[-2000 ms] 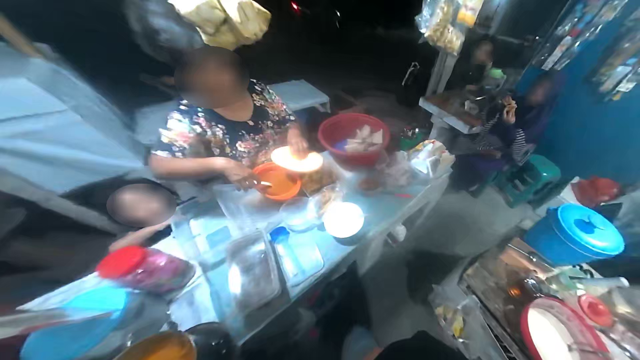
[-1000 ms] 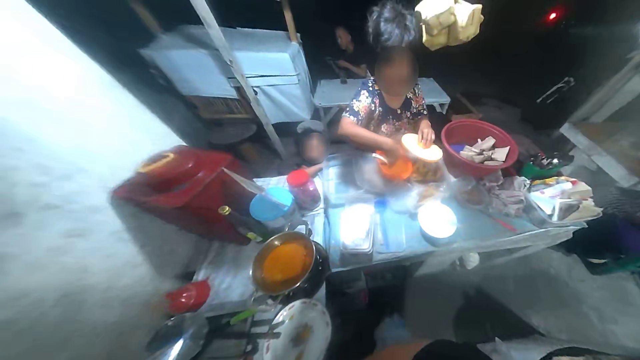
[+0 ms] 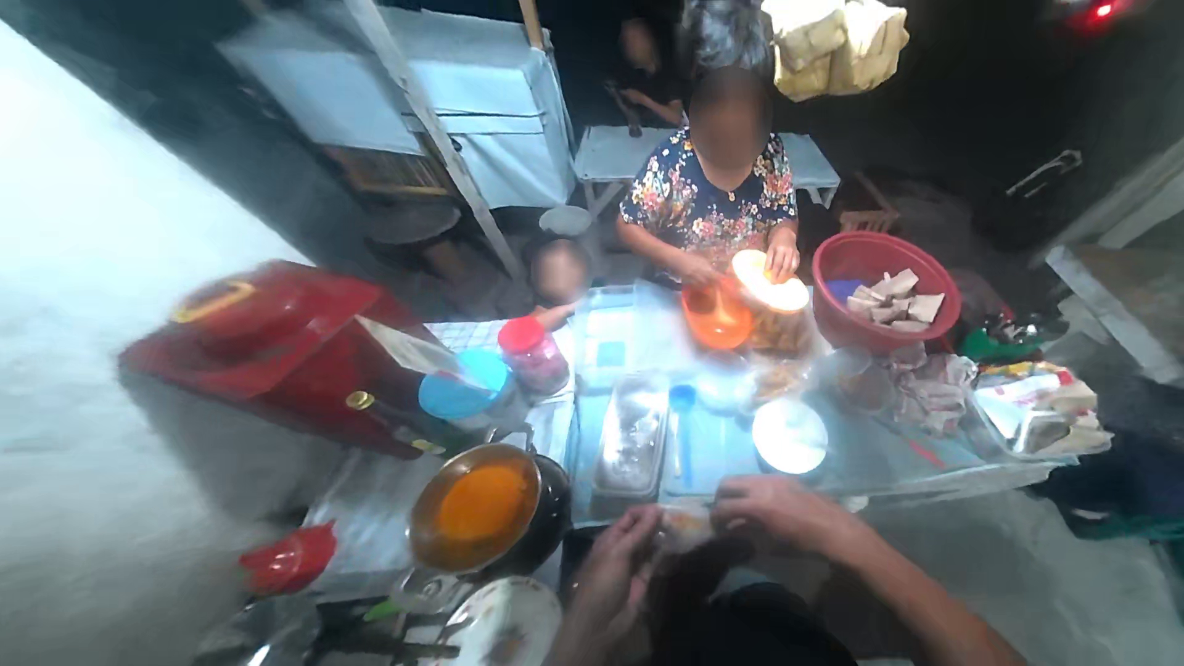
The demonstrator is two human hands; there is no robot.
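Near the table's front edge, my left hand (image 3: 618, 564) and my right hand (image 3: 786, 518) hold a small clear plastic bag (image 3: 684, 527) between them, one at each side. What the bag contains is blurred. Just beyond my hands lie a clear rectangular container (image 3: 632, 435) and a container with a blue part (image 3: 683, 400). A round white lid or bowl (image 3: 790, 436) is beyond my right hand. To the left of my left hand, a metal pan of orange liquid (image 3: 486, 504) rests on a dark pot.
Across the table, a person (image 3: 712, 203) handles an orange bowl (image 3: 717, 314) and a pale plate or lid (image 3: 770, 280). A red basin (image 3: 886, 291) holds wrapped pieces. A red-lidded jar (image 3: 534, 356), a bottle (image 3: 393, 421) and a patterned plate (image 3: 507, 622) are at the left.
Both my hands have come up into clear view with the bag between them. The view has swung left since the oldest frame.
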